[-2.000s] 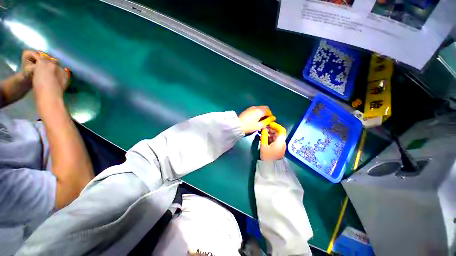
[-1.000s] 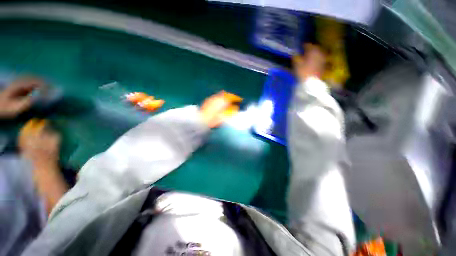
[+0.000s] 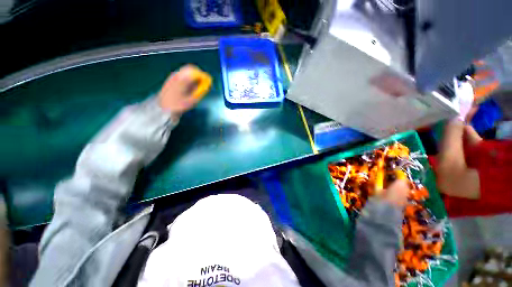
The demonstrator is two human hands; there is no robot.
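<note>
A green crate (image 3: 314, 190) at the lower right is heaped with orange units (image 3: 415, 241) that have black parts and pale wires. My right hand (image 3: 393, 193) is blurred, reaching over the heap with fingers on or just above the units; I cannot tell whether it holds one. My left hand (image 3: 182, 89) is over the green belt (image 3: 185, 151), left of the near blue tray (image 3: 251, 102), with yellow-orange sleeves on its fingertips. Its fingers are curled, and I cannot tell whether something small is between them. The near tray holds tiny grey parts.
A far blue tray (image 3: 213, 12) with whitish pieces and a yellow holder (image 3: 272, 17) are at the top. A large grey metal machine (image 3: 342, 84) stands right of the trays. A blue object (image 3: 337, 134) lies near the belt edge. A person in a red sleeve (image 3: 483, 179) is at the right.
The view has swung right, bringing the crate into full view. My right hand has moved from near the far tray down to the crate. The neighbour on the left is out of view.
</note>
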